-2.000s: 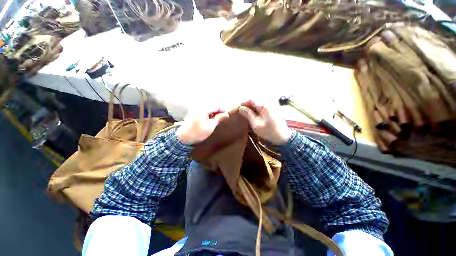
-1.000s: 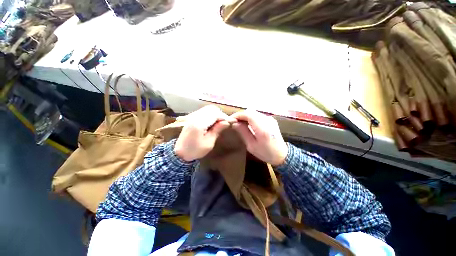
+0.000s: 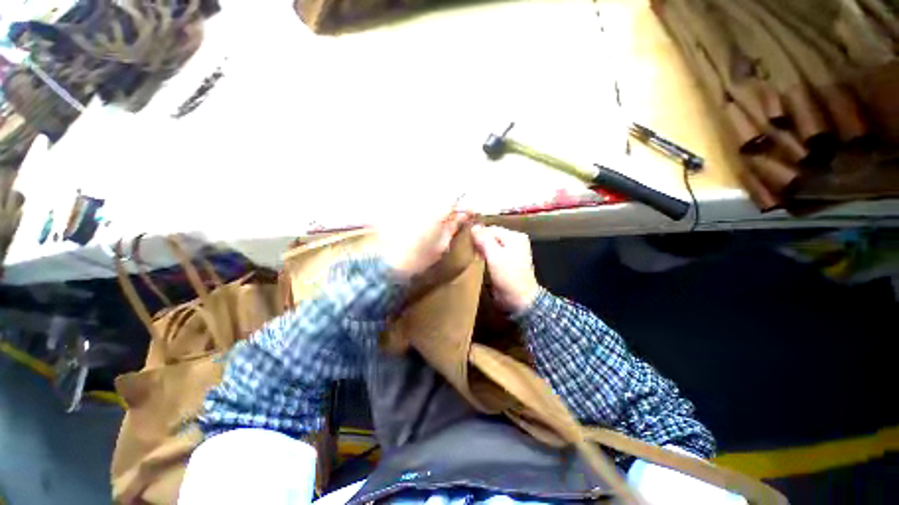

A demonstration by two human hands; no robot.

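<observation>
A tan-brown soft bag (image 3: 449, 321) stands on my lap against the bench edge, its opening dark inside on the right. My left hand (image 3: 429, 247), slightly blurred, pinches its top edge. My right hand (image 3: 507, 262) pinches the same edge just beside it, the fingertips nearly touching. What lies between the fingertips is too small to tell. Long tan handles (image 3: 537, 395) fall over the dark grey apron (image 3: 473, 456) towards the lower right.
A hammer (image 3: 591, 178) and a thin dark pen-like tool (image 3: 667, 147) lie on the pale bench (image 3: 384, 108). Stacked brown parts (image 3: 789, 108) lie at the right, darker heaps (image 3: 118, 49) at the far left. Slumped tan bags (image 3: 177, 395) are left of me. Red strips (image 3: 567, 202) run along the bench edge.
The view has turned and shifted, so the hammer and stack appear higher and further left. Both hands still pinch the bag's edge. The hands were lower over the bag one second ago.
</observation>
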